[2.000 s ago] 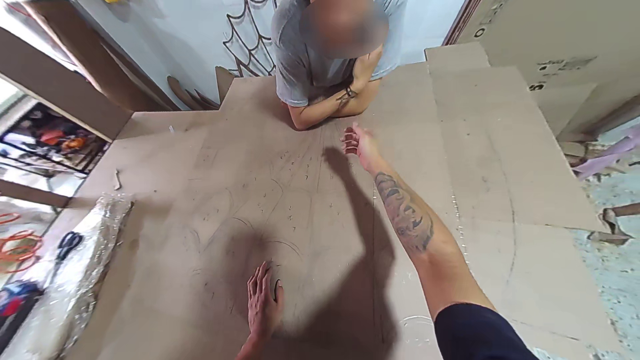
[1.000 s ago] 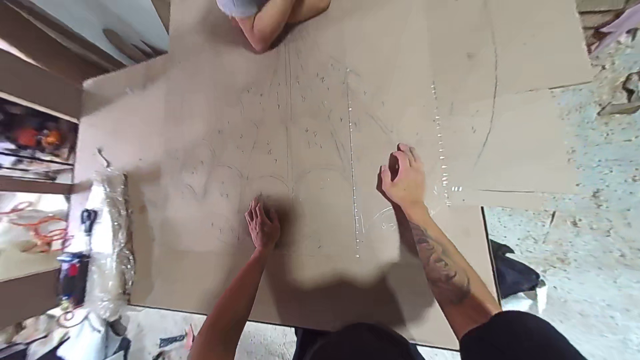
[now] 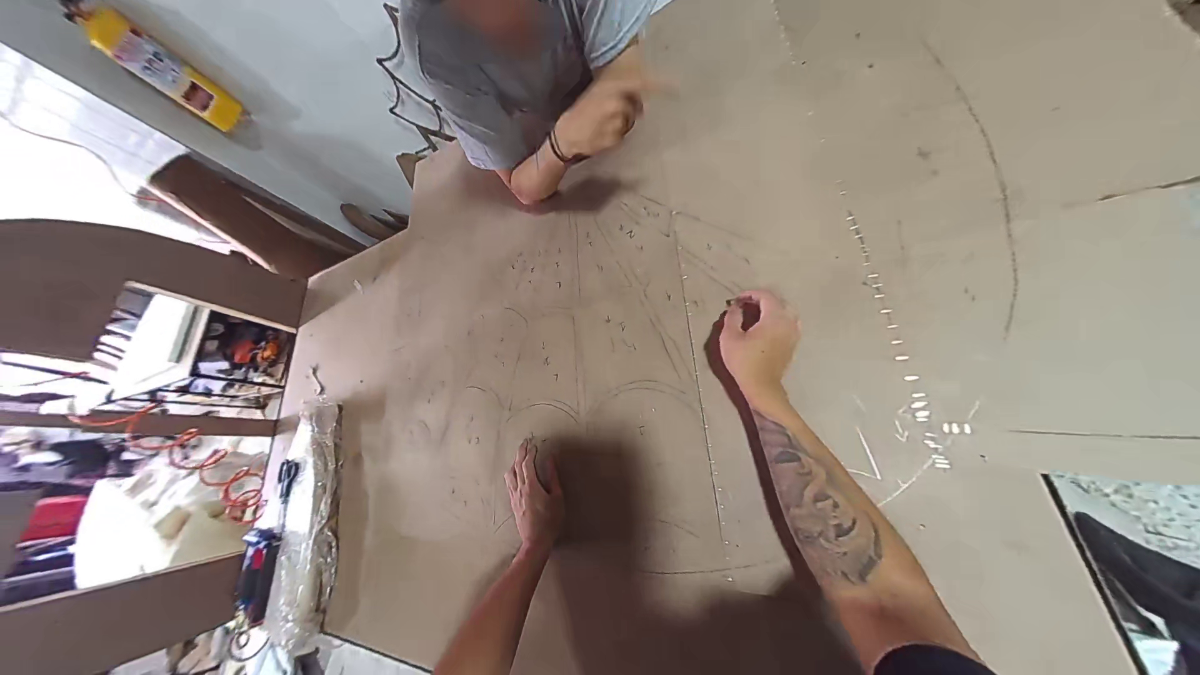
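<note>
A large brown board (image 3: pixel 403 562), perhaps cardboard or fibreboard, bears pencil lines, arcs and small marks, with dotted light lines at the right. My left hand (image 3: pixel 536 497) rests on it with spread fingers, just below the drawn arcs, holding nothing. My right hand (image 3: pixel 761 342) is curled at the right of the drawing, thumb and fingertips close together beside a dotted line. A tiny dark thing shows at those fingertips; I cannot tell whether it is held. A tattooed forearm runs from this hand to a dark sleeve.
A person in a grey shirt (image 3: pixel 506 75) leans on the far edge. At the left lie a roll of clear plastic wrap (image 3: pixel 314 525), dark-handled scissors (image 3: pixel 288 476) and a coiled orange hose (image 3: pixel 225 483). A yellow bottle or canister (image 3: pixel 164 67) is at the upper left.
The right hand was reaching out toward the person two seconds ago and is now low over the board. The left hand stays at the drawing. The view has shifted strongly.
</note>
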